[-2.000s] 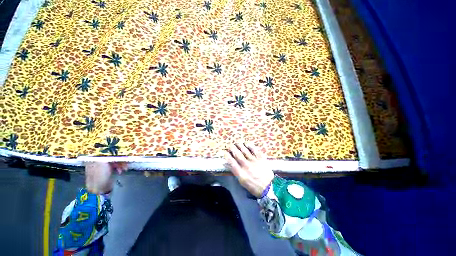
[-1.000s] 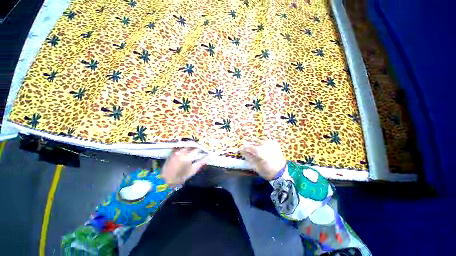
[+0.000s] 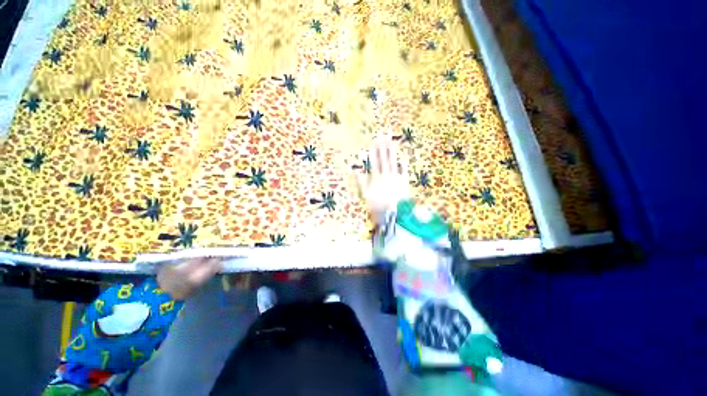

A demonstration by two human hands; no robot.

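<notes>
The yellow-orange leopard-spot fabric (image 3: 256, 147) with dark palm motifs lies over the table in front of me. Its white selvedge (image 3: 310, 255) runs along the near edge. My left hand (image 3: 188, 276) is at the near edge on the left, with its fingers at the selvedge; the fingertips are partly hidden, so I cannot tell if they grip it. My right hand (image 3: 384, 178) lies flat on the print right of centre, fingers apart and pointing away from me, slightly blurred. It holds nothing.
A pale strip (image 3: 515, 124) runs along the right side of the print, with darker leopard fabric beyond it. The deep-blue press housing (image 3: 643, 131) fills the right. A white border (image 3: 27, 58) lies at the far left. Grey floor with a yellow line (image 3: 67, 325) shows below.
My right hand has left the near edge and moved forward onto the print. My left hand has moved left along the selvedge. The lifted edge near the middle now lies flatter.
</notes>
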